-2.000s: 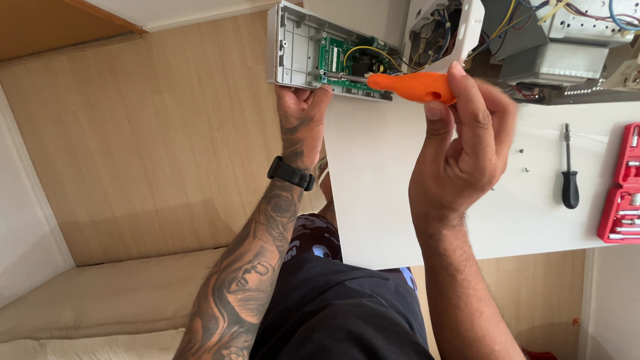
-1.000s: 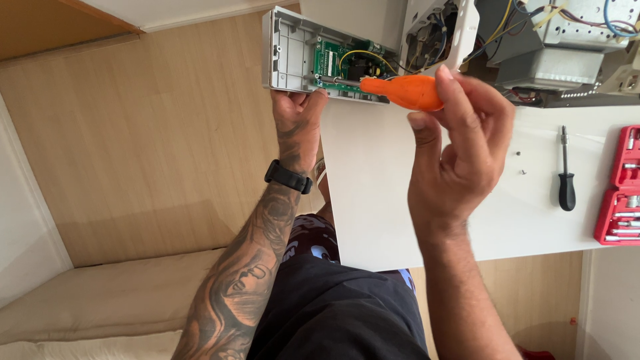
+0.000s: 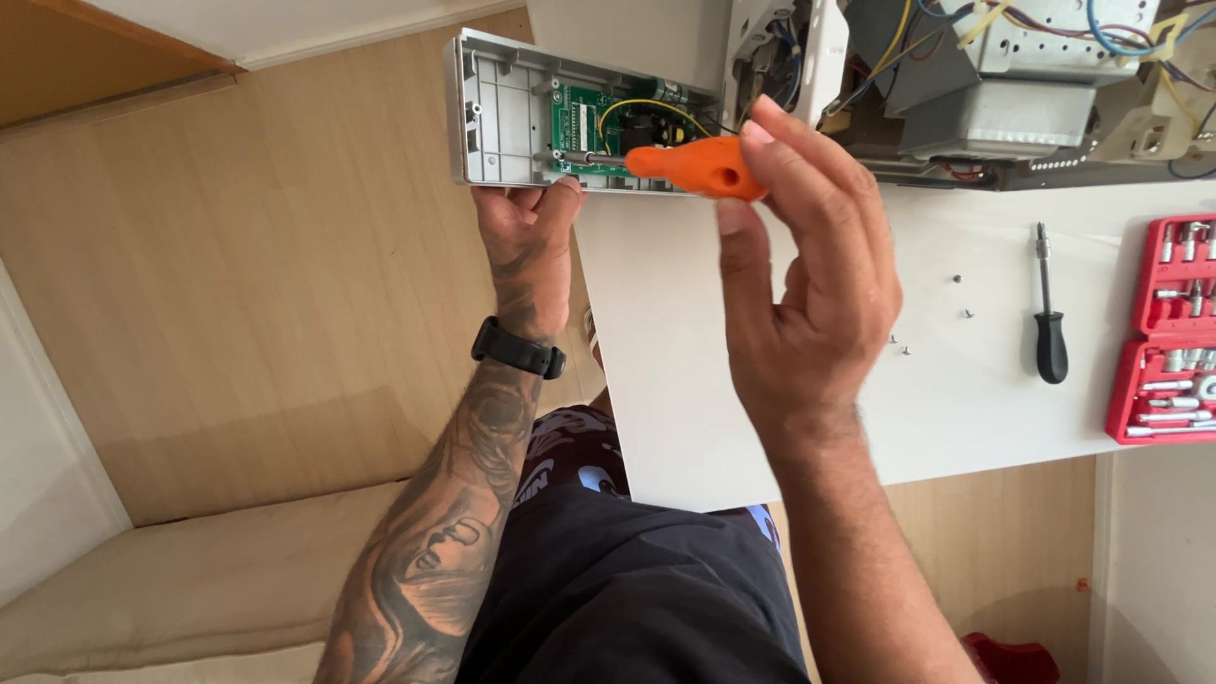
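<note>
My left hand (image 3: 527,223) grips the lower edge of a grey plastic panel housing (image 3: 494,119), holding it past the table's left edge. Inside the housing lies a green circuit board (image 3: 575,109) with a yellow wire. My right hand (image 3: 817,256) has its thumb and fingertips on the orange handle of a screwdriver (image 3: 689,169). The screwdriver's metal shaft points left, its tip at the lower left corner of the board; whether a screw sits under it cannot be told. The housing's right end is partly hidden behind the handle and my fingers.
An opened appliance chassis (image 3: 1007,123) with metal boxes and coloured wires stands at the back right. On the white table (image 3: 665,380) lie several small screws (image 3: 958,278), a black-handled screwdriver (image 3: 1050,347) and a red socket-and-bit case (image 3: 1126,389).
My right hand's fingers have shifted on the orange handle. The left hand still holds the housing, and the screwdriver tip stays at the board.
</note>
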